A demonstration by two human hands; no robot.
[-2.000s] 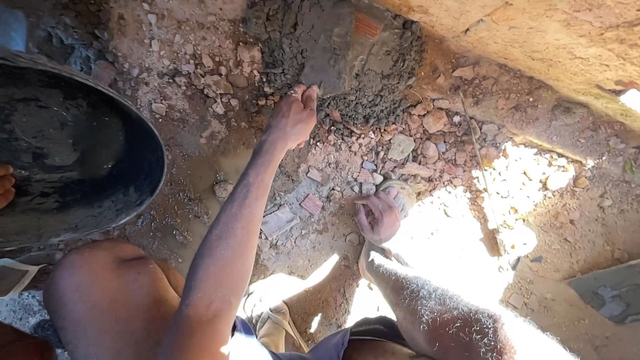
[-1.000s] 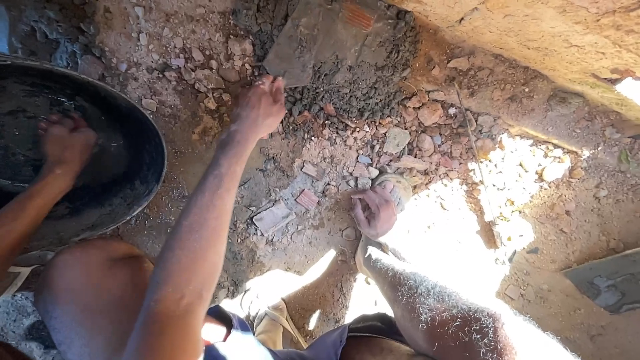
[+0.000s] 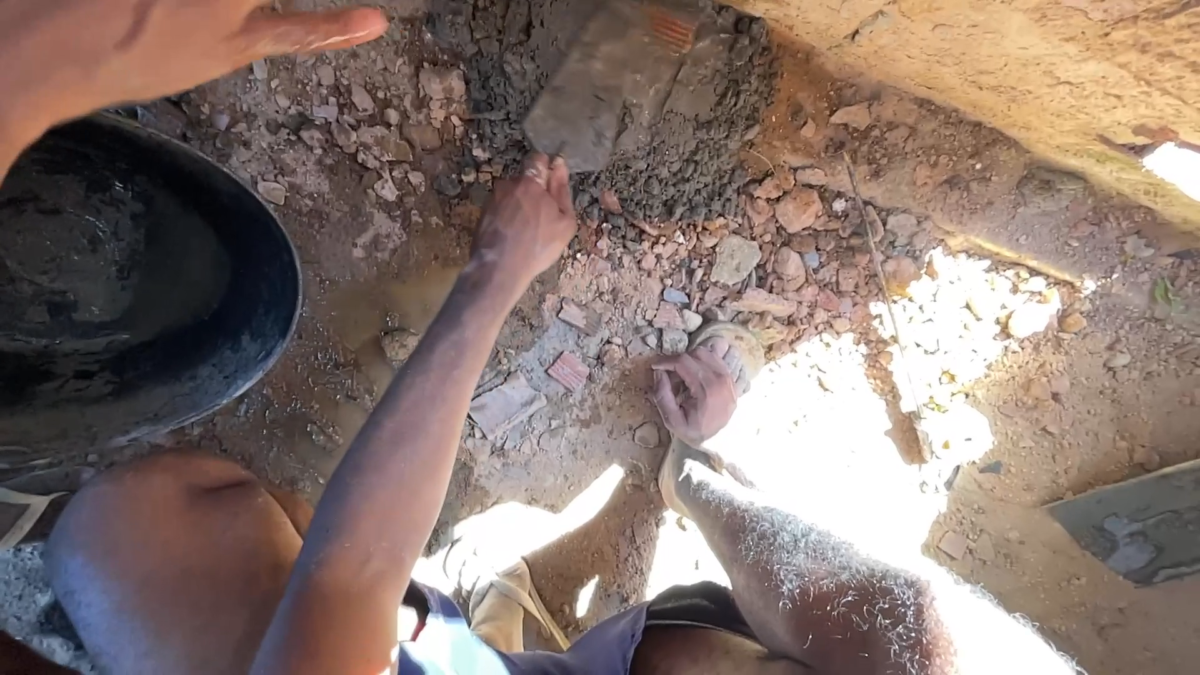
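Observation:
My left hand (image 3: 216,42) is large and blurred at the upper left, its thumb stretched to the right; its other fingers are cut off by the frame. It is above the upper rim of a black tub (image 3: 281,309) that has dark wet residue inside. My right hand (image 3: 530,206) pinches the lower edge of a flat, mortar-smeared grey slab (image 3: 581,112). A ridged red patch shows at the slab's upper right. The slab lies on a heap of wet grey mortar (image 3: 722,122), beside the rubble; its material is not clear.
Stones (image 3: 736,259) and broken ridged red ceramic (image 3: 568,371) are scattered on the dirt. A thin stick (image 3: 872,244) lies by a sunlit strip. An earthen wall (image 3: 1031,75) borders the upper right. A grey mortar-smeared panel (image 3: 1134,525) is at the right. A dusty foot (image 3: 694,394) rests centrally.
My left hand was down in the tub one second ago and is now above the tub's upper rim, at the upper left. My right hand remains at the grey slab's lower edge.

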